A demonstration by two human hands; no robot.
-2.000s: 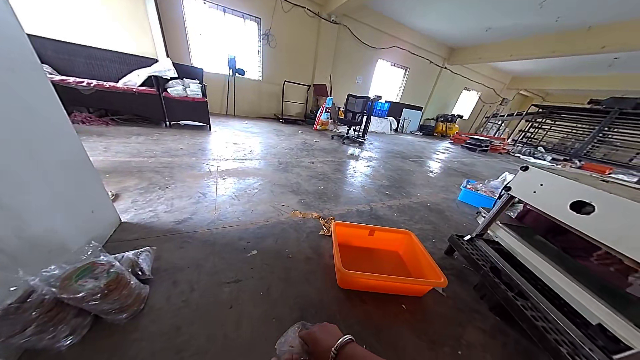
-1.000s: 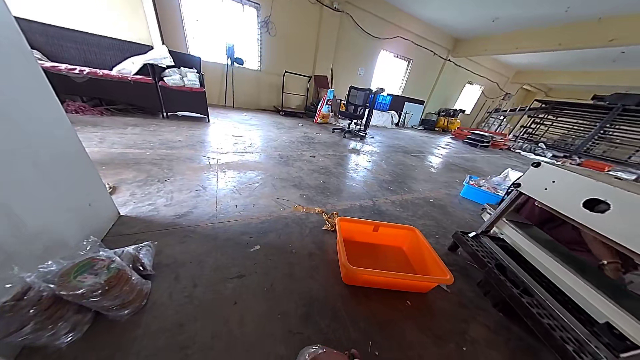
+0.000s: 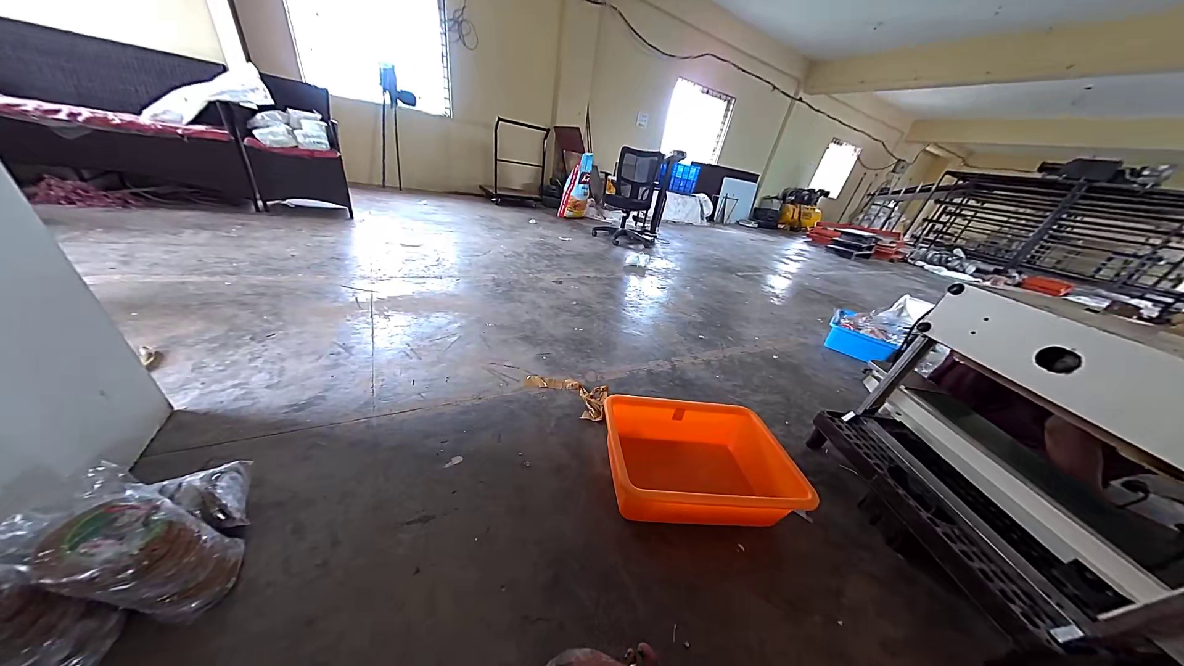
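Note:
At the bottom edge, only a sliver of fingers, seemingly of my right hand, shows beside a rounded brownish thing that is cut off by the frame. Whether the hand grips it cannot be told. My left hand is out of view. Farther forward on the dark floor stands an orange plastic tub with nothing seen inside. A crumpled strip of brown tape or paper lies by its left corner. Clear plastic bags holding stacked round brown items rest at the lower left.
A white panel rises at left. On the right are a sewing-machine-like table with a black perforated treadle, and part of a person in maroon behind it. Beyond stand a blue tub, an office chair, a wicker sofa and metal racks.
The hand with a bangle, holding a clear plastic-wrapped thing two seconds ago, has dropped almost wholly out of the bottom of the view. The orange tub stays in place.

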